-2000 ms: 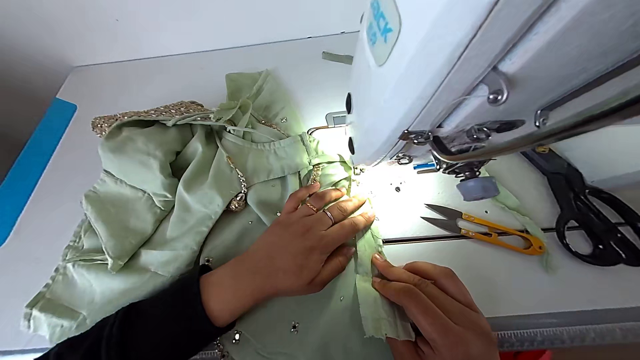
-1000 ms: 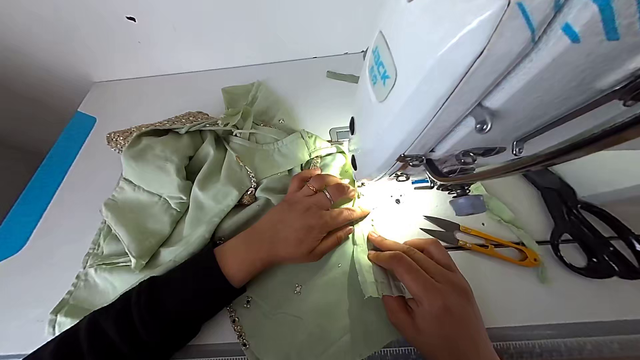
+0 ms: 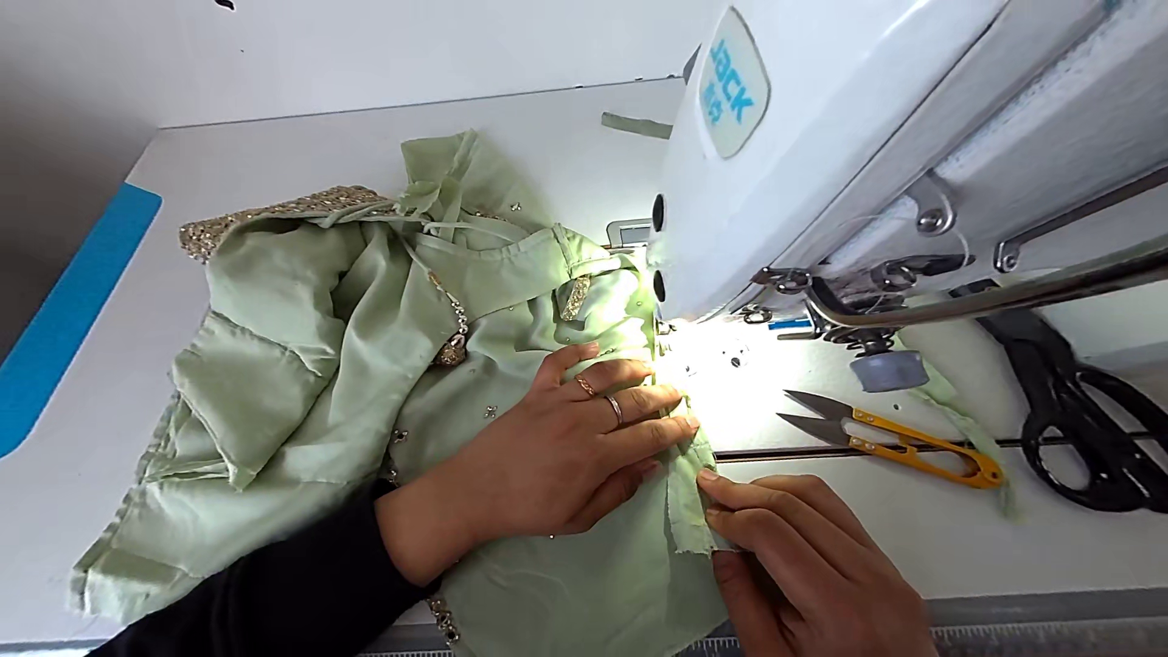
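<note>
A light green garment (image 3: 365, 365) with beaded trim lies bunched on the white sewing table, its right edge running under the sewing machine head (image 3: 803, 137). Two rings are on my left hand (image 3: 566, 447), which lies flat on the cloth with its fingertips at the edge, just below the lit needle area. My right hand (image 3: 812, 557) pinches the end of a folded fabric strip (image 3: 689, 502) along that edge between thumb and fingers. The needle itself is lost in the glare. A beaded tassel (image 3: 452, 347) rests on the garment left of my left hand.
Right of the needle area lie yellow-handled thread snips (image 3: 912, 443), a green fabric scrap (image 3: 958, 415) and black-handled scissors (image 3: 1058, 411). Another scrap (image 3: 637, 125) is behind the machine head. A ruler strip (image 3: 1049, 639) runs along the front edge, and a blue strip (image 3: 78, 315) marks the left edge.
The garment's edge and my left hand have moved a little away from me, along the machine's feed line. My right hand still grips the strip's end. The view has shifted slightly.
</note>
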